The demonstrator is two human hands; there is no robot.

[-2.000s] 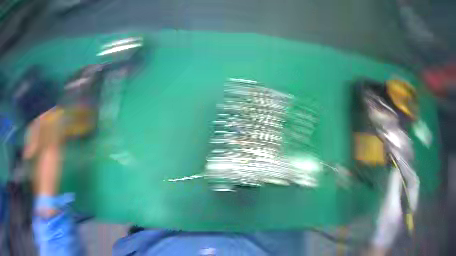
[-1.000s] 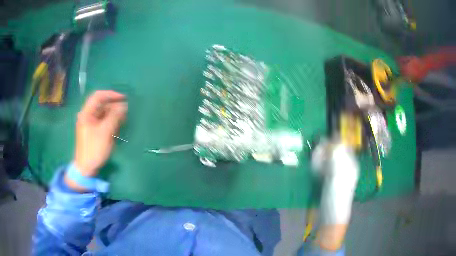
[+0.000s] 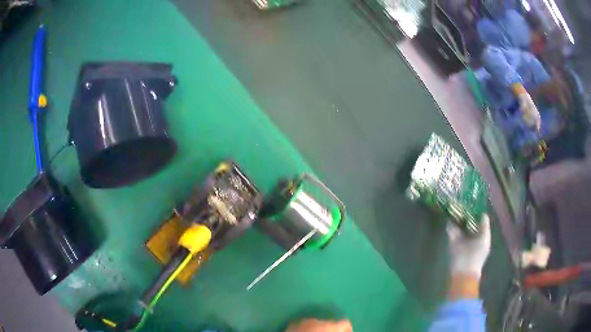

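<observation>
A green circuit board [image 3: 450, 180] with silvery joints on its upward face is over the dark conveyor, at the right. My right hand [image 3: 470, 249], in a white glove, holds it by its near edge. My left hand [image 3: 321, 325] is bare and cut off by the bottom edge; only a part shows, so I cannot tell what its fingers do. The solder reel [image 3: 311, 217], silver with green rims, stands at the centre with a thin strand running down-left from it.
A soldering iron [image 3: 173, 272] rests in its stand [image 3: 223, 198], left of the reel. Two black round units [image 3: 116, 130] and a blue tool [image 3: 37, 71] are at the far left. The dark conveyor [image 3: 337, 97] runs diagonally, carrying other boards. People in blue are beyond it.
The view has swung left and towards the conveyor. My gloved right hand has left the tray side and now holds a board over the belt. My left hand is mostly out of view.
</observation>
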